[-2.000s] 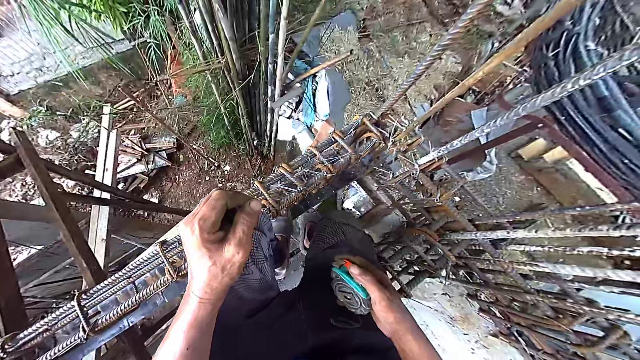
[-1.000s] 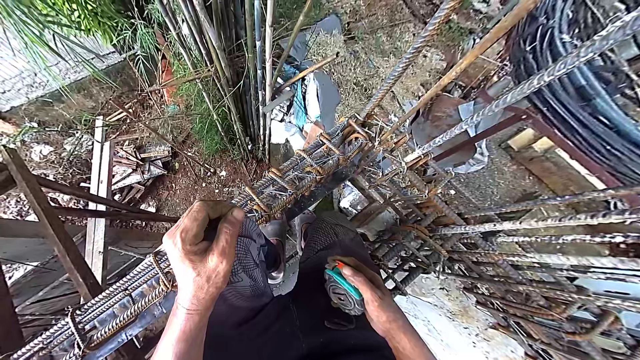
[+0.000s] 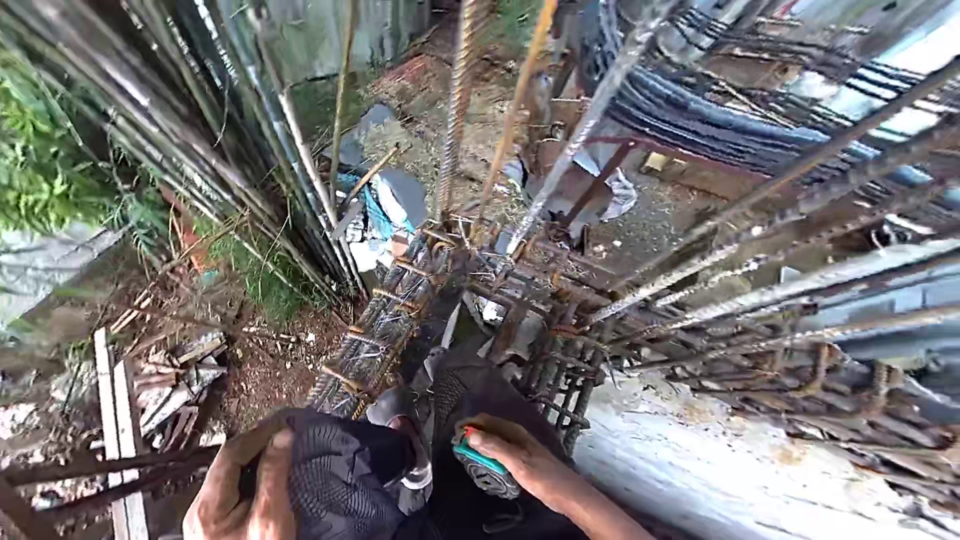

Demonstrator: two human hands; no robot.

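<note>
My right hand (image 3: 517, 457) is closed around a tape measure (image 3: 484, 466) with a teal and dark case and a red part near my thumb, held over my dark trousers. My left hand (image 3: 251, 480) is at the lower left, fingers curled beside my left knee; whether anything is between its fingers cannot be told. Ahead of my knees runs a rebar cage (image 3: 375, 330) tied with rusty stirrups. It meets a dense joint of crossing bars, from which thick ribbed bars rise. My shoe (image 3: 401, 420) shows between my legs.
Upright ribbed rebars (image 3: 585, 127) and slanting ones (image 3: 712, 259) crowd the front and right. A pale concrete surface (image 3: 675, 442) lies lower right. Bamboo stalks (image 3: 247, 150) stand left. Far below are scrap wood (image 3: 176, 382), planks (image 3: 120, 442) and a coil of black cable or pipe (image 3: 697, 120).
The view has swung strongly to the right. My left hand was over the rebar cage before and is now beside my knee. The tape measure stays in my right hand.
</note>
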